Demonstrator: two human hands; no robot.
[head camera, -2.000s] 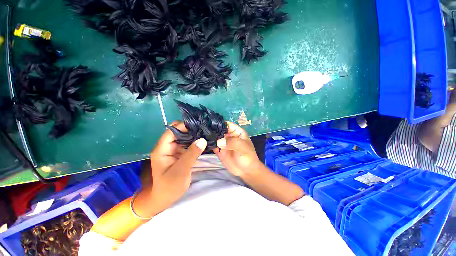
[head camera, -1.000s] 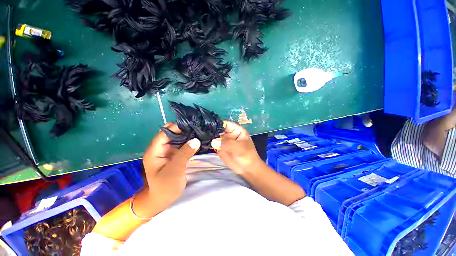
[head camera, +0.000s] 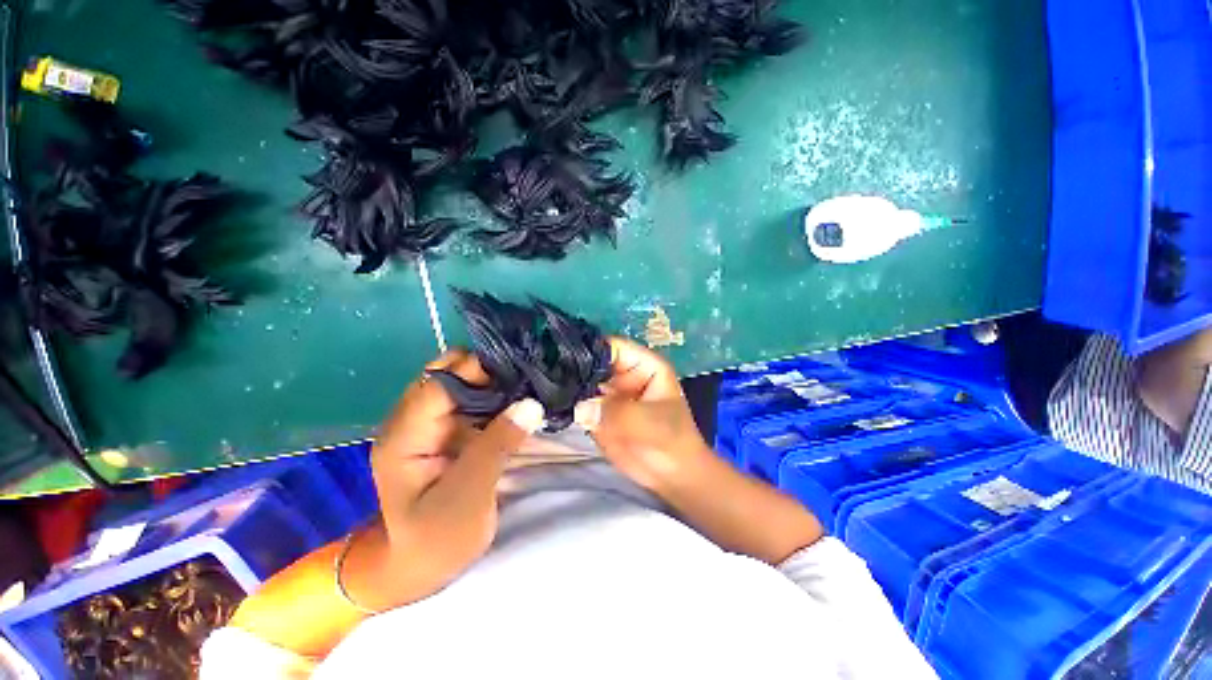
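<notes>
A black spiky hair piece (head camera: 534, 348) is held in front of my body, near the bench's front edge. My left hand (head camera: 452, 445) grips its left side and my right hand (head camera: 641, 415) grips its right side, with both thumbs on its lower edge. My fingers behind it are hidden. A white glue bottle (head camera: 857, 229) lies on the green bench to the right, its thin nozzle pointing right. A large pile of black parts (head camera: 439, 80) lies at the far middle of the bench, and a smaller heap (head camera: 120, 239) lies at the left.
A blue tray (head camera: 1097, 160) stands at the right bench end with a few black pieces. Blue crates (head camera: 984, 498) stand below right. A crate of brown parts (head camera: 146, 618) is at lower left. A yellow-and-white tube (head camera: 69, 81) lies far left. A person's striped clothing (head camera: 1123, 405) shows at right.
Both hands still hold the hair piece, which has tilted slightly between them. The view has shifted a little, so the bottle and tray appear farther right.
</notes>
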